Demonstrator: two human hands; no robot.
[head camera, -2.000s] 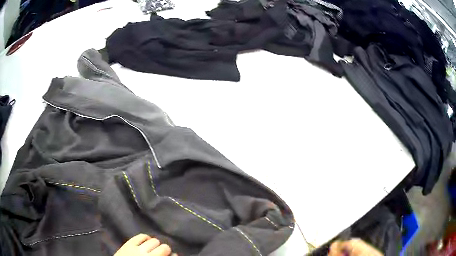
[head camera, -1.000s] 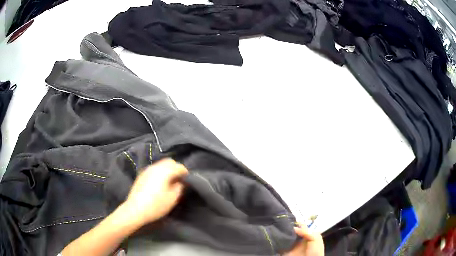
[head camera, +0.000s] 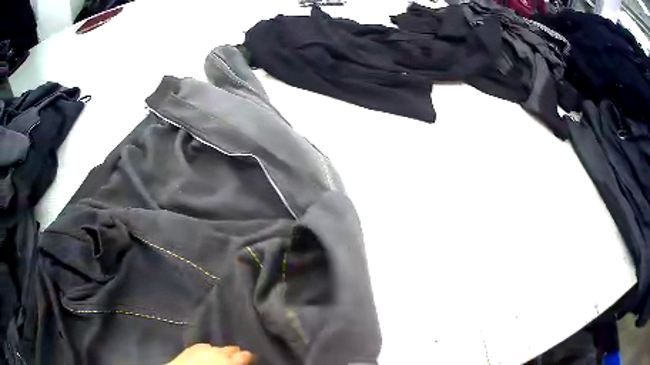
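A dark grey knit jacket (head camera: 207, 178) lies spread over the left and middle of the view, rumpled, with its lower part cut off by the bottom edge. A thin whitish line like a zipper (head camera: 246, 154) runs along its upper fold, and yellow dashed stitching (head camera: 174, 254) crosses the cloth. My left hand (head camera: 212, 355) is at the bottom edge over the jacket, mostly cut off; only its finger side shows, and whether it grips cloth is hidden. My right hand is out of the picture. No cutting tool can be made out.
A white table (head camera: 456, 235) lies under the garments. Black garments (head camera: 356, 53) lie along its far side, and more dark garments (head camera: 620, 178) hang over the right edge. A heap of dark garments (head camera: 43, 135) is at the left. A reddish oval (head camera: 99, 20) shows at the far left.
The view has shifted left. My left hand has moved from the middle of the jacket to the bottom edge. My right hand has left the picture. The jacket's lower right part has been shifted and folded.
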